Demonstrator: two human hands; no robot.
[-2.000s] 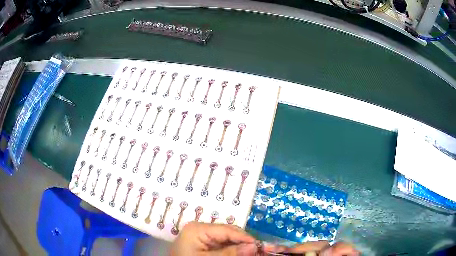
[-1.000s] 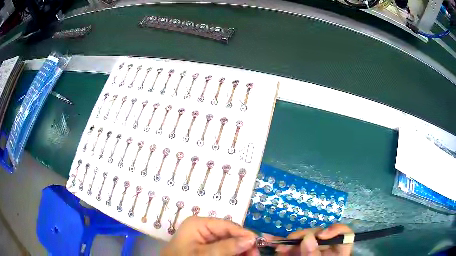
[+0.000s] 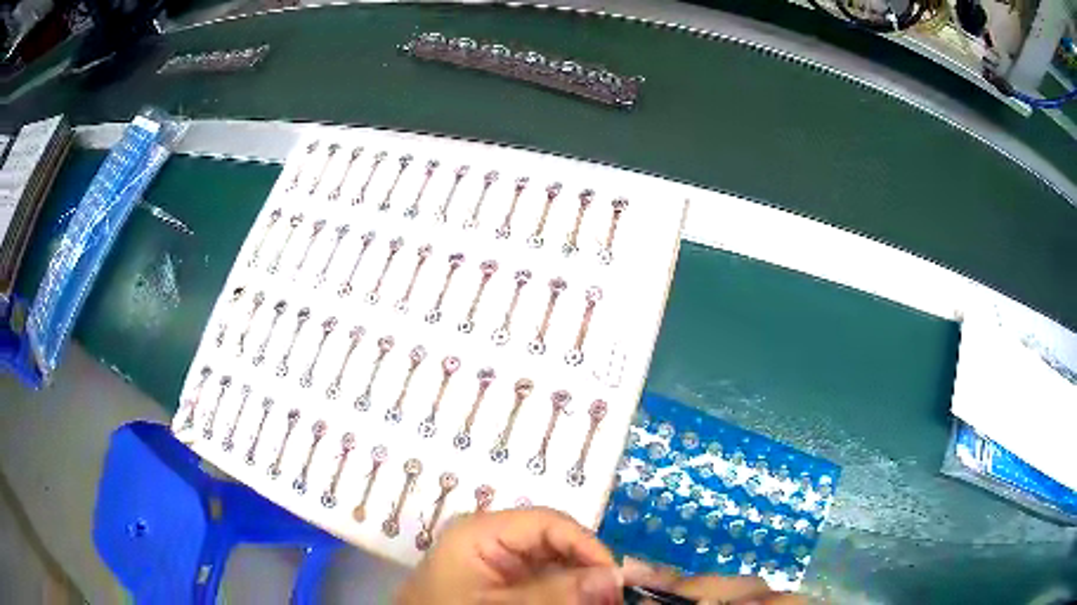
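A white board (image 3: 646, 274) carries four rows of thin reddish-brown strip parts with round ends. My left hand (image 3: 508, 560) is at the board's lower edge, cut off by the picture's bottom. Its thumb and finger are pinched on a small strip part, mostly hidden. My right hand (image 3: 726, 587) is at the bottom edge, largely out of the picture, with its fingers around the black tweezers (image 3: 657, 594), which meet the left fingertips. A blue sheet (image 3: 738, 455) dotted with clear discs lies right of the board.
Clear parts trays (image 3: 520, 67) lie on the green belt (image 3: 756, 118) behind the rail. A bagged blue pack (image 3: 100, 242) and stacked boards (image 3: 30, 201) are left. White paper (image 3: 1016, 378) over a blue pack is right. A blue stool (image 3: 154, 508) stands lower left.
The trays on the belt have moved right. My right hand has sunk lower, and less of it and the tweezers shows than one second ago. The view has shifted slightly.
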